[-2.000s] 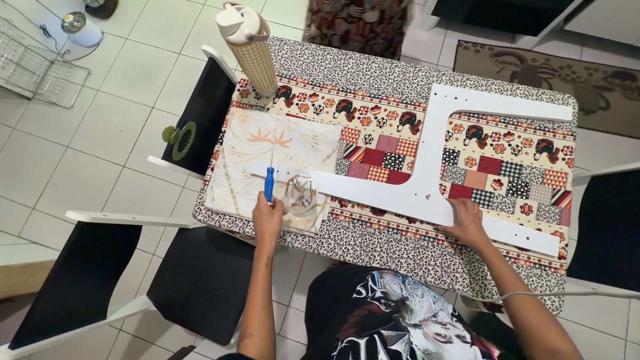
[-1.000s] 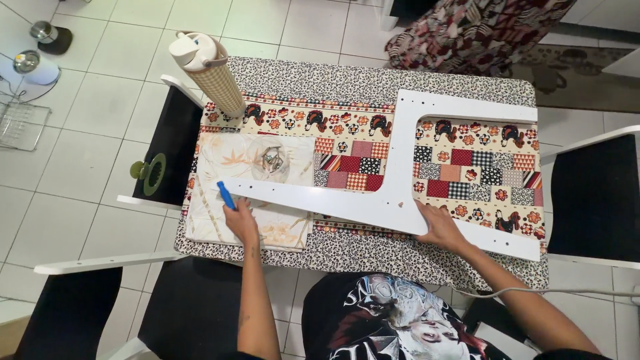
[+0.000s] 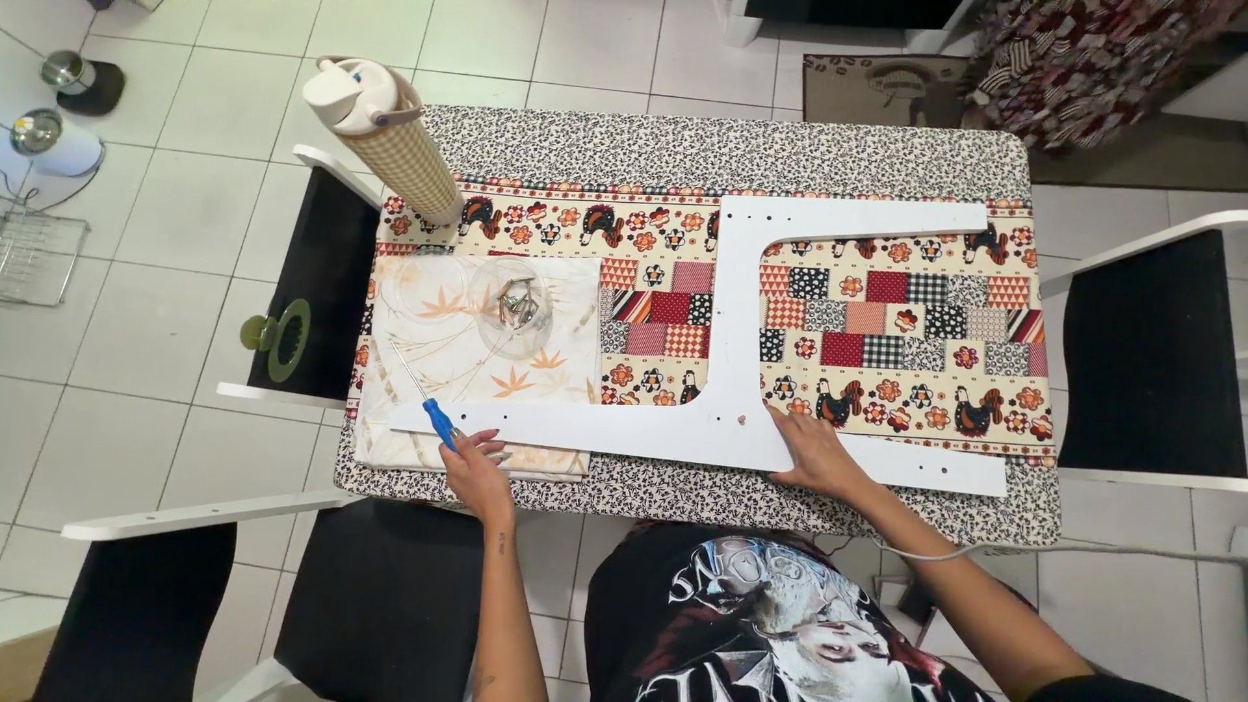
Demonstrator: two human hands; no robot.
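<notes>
A white flat frame panel with several small holes lies on the patterned tablecloth. My left hand grips the blue handle of a screwdriver, its shaft pointing up and left above the panel's left end, and its fingers are close to the panel. My right hand holds the panel's lower edge near the middle, right of the upright part. A clear round dish of metal screws or fittings sits on the folded cream cloth with orange leaves.
A tall checkered flask stands at the table's back left. White-framed chairs with black seats or backs surround the table, one at the right, one at the left with a green object. A grey cable crosses the right front edge. A person in patterned clothing is at the upper right.
The person in patterned clothing has moved to the right. Two seconds ago my left hand held the screwdriver upright beside the dish; now the hand is at the panel's left end. The view has shifted.
</notes>
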